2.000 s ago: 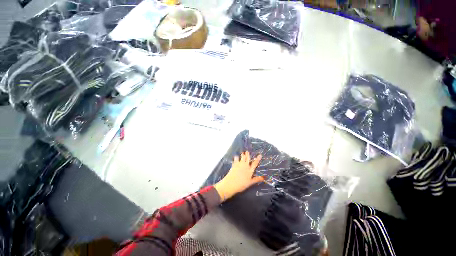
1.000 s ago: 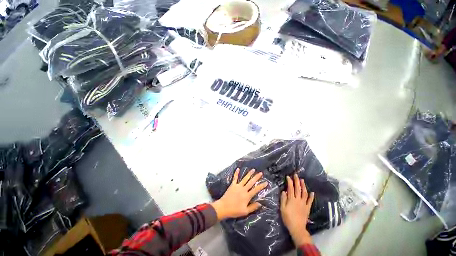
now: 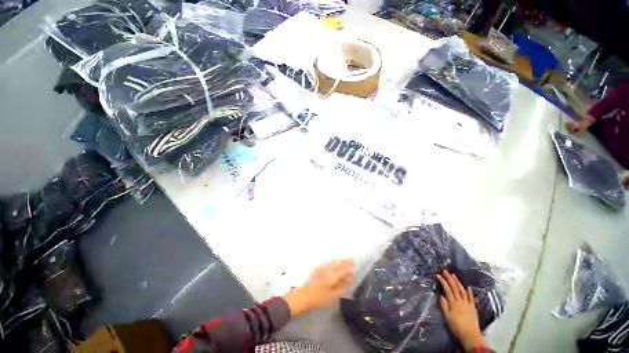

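Observation:
A dark garment in shiny clear film [image 3: 407, 293] lies on the white table at the front, with white stripes showing at its right side. My right hand [image 3: 458, 303] lies on its right part, fingers spread, not gripping. My left hand [image 3: 330, 284] is blurred, just left of the bagged garment and apart from it; its finger shape is hard to tell. A flat stack of printed polybags [image 3: 365, 165] with dark lettering lies beyond the garment.
Tied bagged bundles [image 3: 165, 83] lie at the far left, beside a tape roll [image 3: 350, 69]. Bagged garments [image 3: 465, 83] lie at the back right. A person's dark pink sleeve [image 3: 610, 124] is at the right edge. An open carton [image 3: 124, 339] and dark bagged goods are on the floor, left.
My left hand has lifted off the bagged garment and moved to its left. My right hand stays on it. The view has shifted, and a bagged garment now lies by the other person.

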